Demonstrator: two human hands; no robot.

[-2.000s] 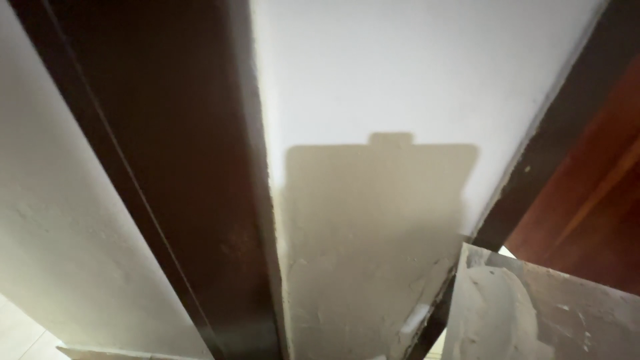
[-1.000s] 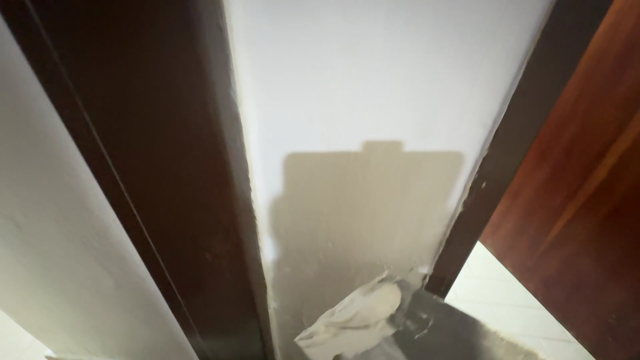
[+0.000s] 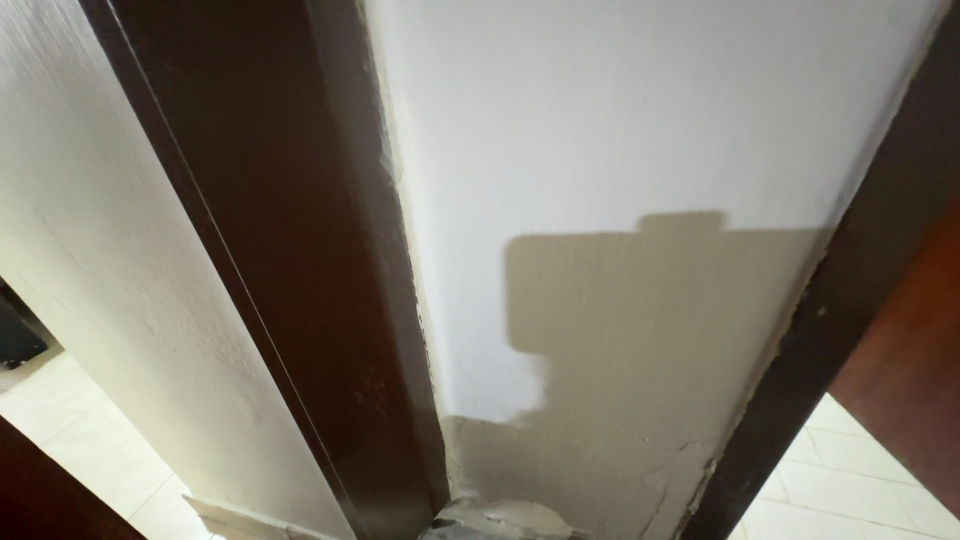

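Neither my left hand nor my right hand shows in the head view. At the bottom edge, a metal plastering blade [image 3: 457,529] carries a lump of pale filler [image 3: 525,517], close to the foot of the dark frame on the left; most of the blade is cut off by the view. Above it rises a narrow white wall panel [image 3: 600,135] between two dark door frames. A boxy shadow falls across the panel. Uneven filler lines the panel's edges, and its lower right part looks rough and cracked.
The left dark door frame [image 3: 300,225] and right dark door frame [image 3: 810,315] bound the panel. A pale wall [image 3: 135,225] stands at left, with a skirting strip [image 3: 240,521] below. A reddish-brown wooden door [image 3: 915,375] is at right. Light floor tiles [image 3: 832,480] show beyond.
The blade with filler, earlier at the lower right and then at the lower middle, now shows only at the bottom edge near the left frame. The view has shifted.
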